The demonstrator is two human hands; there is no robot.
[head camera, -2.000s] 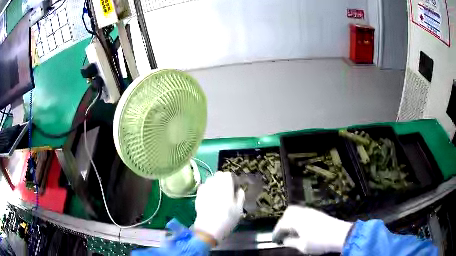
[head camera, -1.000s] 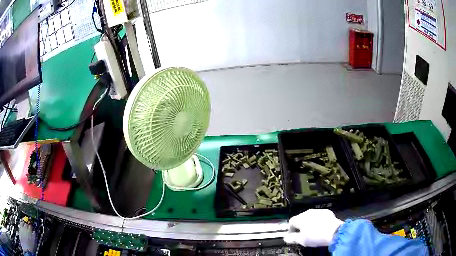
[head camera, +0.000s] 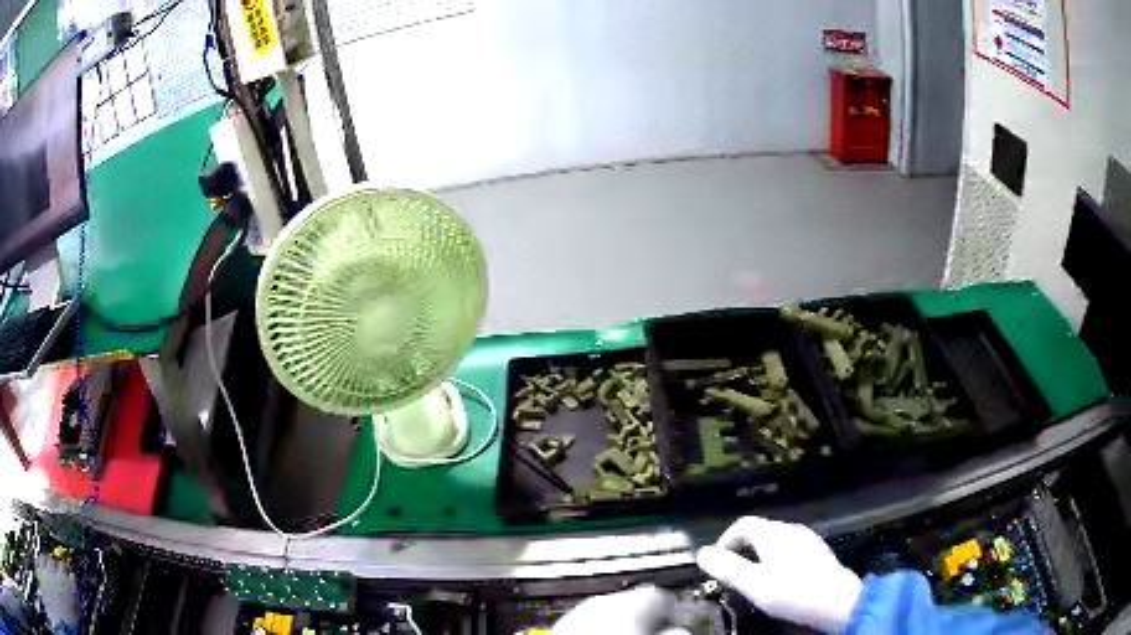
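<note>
My right hand [head camera: 781, 568], in a white glove, is at the lower centre-right over the line's near side; its fingertips point left and down, and whether it holds anything is unclear. My left hand [head camera: 616, 613], in a white glove, is cut off by the bottom edge, just left of my right hand, with its fingers hidden. Dark parts of a carrier [head camera: 540, 613] show around the hands. A circuit board [head camera: 992, 567] with yellow parts sits to the right. Another board with yellow parts [head camera: 275, 623] is at the lower left, with a small green board [head camera: 292, 589] at its rear edge.
Behind the metal rail [head camera: 409, 553], black trays hold olive-green fixtures: short ones in the left tray [head camera: 624, 428], longer ones in the middle tray [head camera: 757, 403] and right tray [head camera: 887, 372]. A pale green fan [head camera: 372, 304] stands left of them. A red mat [head camera: 130, 440] is far left.
My left hand left the picture from over the left tray, then came back at the bottom edge. My right hand stays near the rail. The view has shifted slightly.
</note>
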